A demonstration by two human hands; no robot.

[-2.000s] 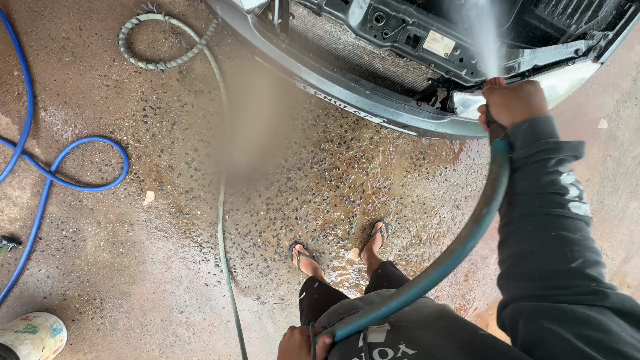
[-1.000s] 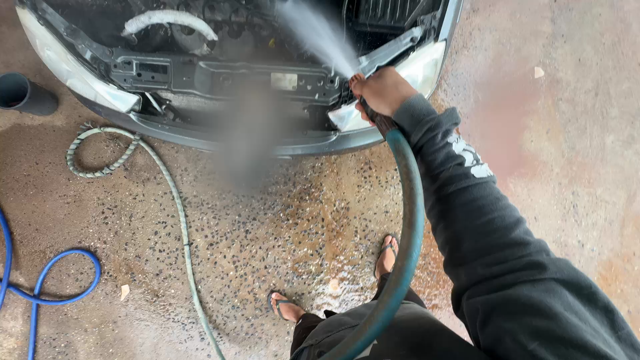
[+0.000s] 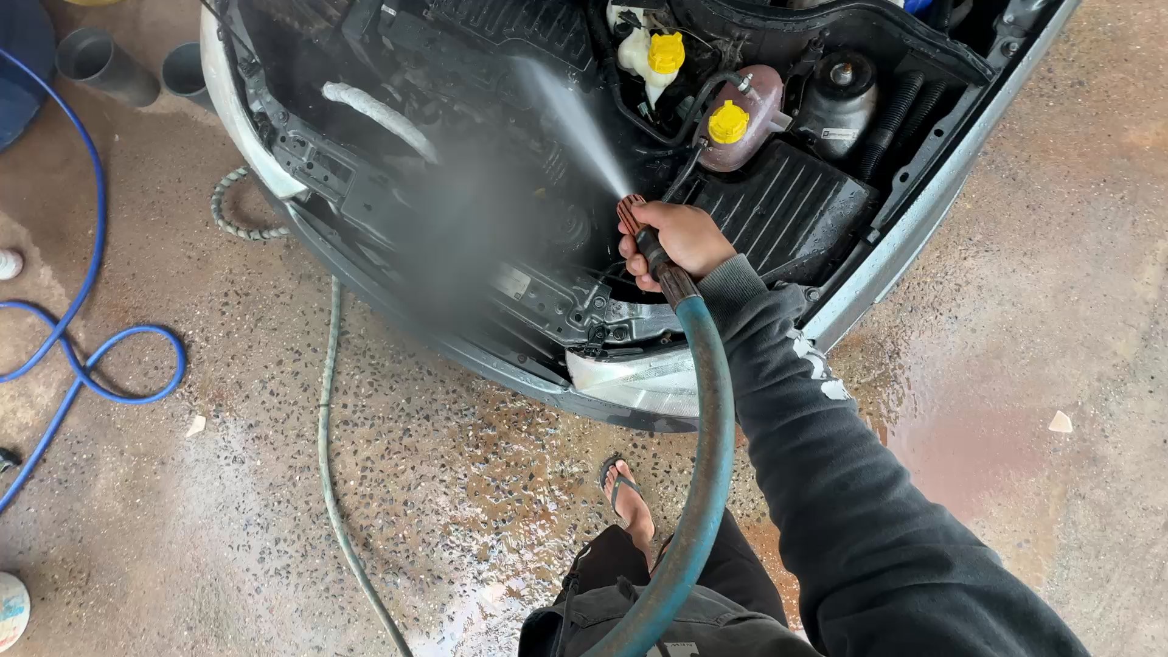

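My right hand (image 3: pixel 680 242) grips the black body of a hose spray nozzle (image 3: pixel 630 208) with an orange-red tip, at the end of a thick teal hose (image 3: pixel 716 401). A jet of water (image 3: pixel 579 128) leaves the tip toward the upper left, into a car's open engine bay. Right of the nozzle are a pinkish coolant reservoir (image 3: pixel 744 123) with a yellow cap, a white reservoir (image 3: pixel 634 50) with a yellow cap and a ribbed black cover (image 3: pixel 785 205). Below my hand is a headlight (image 3: pixel 639 379). My left hand is out of view. A blurred patch hides part of the bay.
A blue hose (image 3: pixel 96 228) lies looped on the wet speckled floor (image 3: pixel 246 511) at the left. A thin greenish hose (image 3: pixel 328 438) runs beside the bumper (image 3: pixel 438 347). Dark cylindrical containers (image 3: pixel 108 68) stand at the upper left, and a paint-marked bucket (image 3: pixel 11 611) at the lower left.
My right hand with the nozzle has moved from the front edge of the car to over the engine bay's corner. My left hand, on the hose two seconds ago, has left the view. The view has shifted.
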